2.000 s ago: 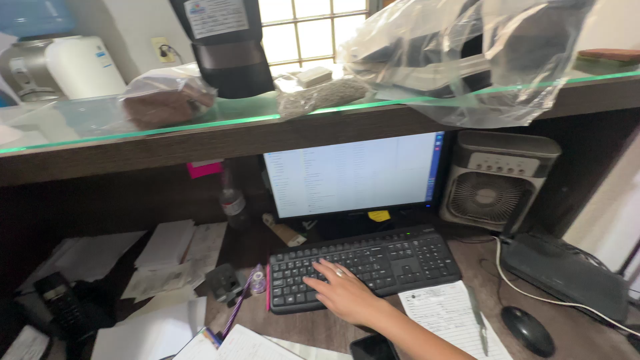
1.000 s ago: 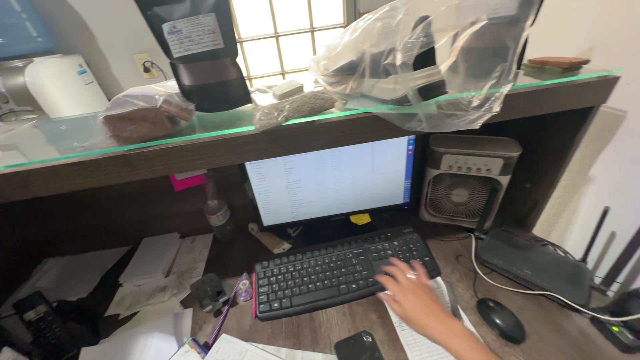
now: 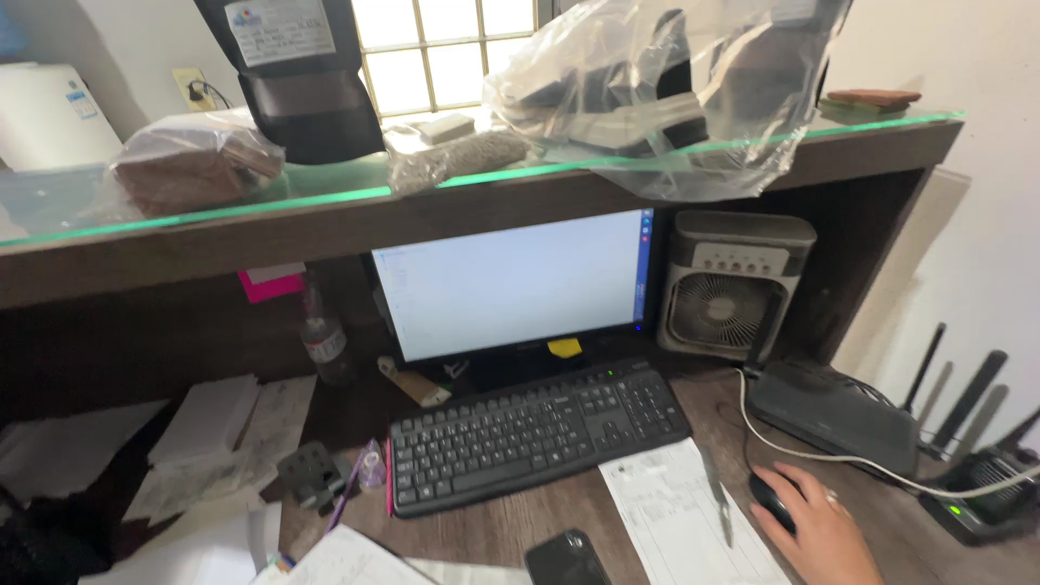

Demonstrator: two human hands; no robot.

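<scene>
My right hand (image 3: 816,520), a ring on one finger, rests on a black computer mouse (image 3: 772,500) at the lower right. Left of it lies a printed sheet (image 3: 674,504) with a pen (image 3: 718,496) on top. A black keyboard (image 3: 536,439) sits before the monitor (image 3: 520,284), whose screen is mostly white. A dark smartphone (image 3: 566,559) lies near the bottom edge. My left hand is out of view.
A small fan unit (image 3: 731,284) stands right of the monitor, near a black router (image 3: 833,414) and a white cable (image 3: 812,455). Papers (image 3: 203,422) and a plastic bottle (image 3: 325,345) are at left. Above, a glass-topped shelf (image 3: 325,215) holds plastic-wrapped items.
My right hand has moved from the keyboard rightward, past the printed sheet, onto the mouse. The screen shows less content than before.
</scene>
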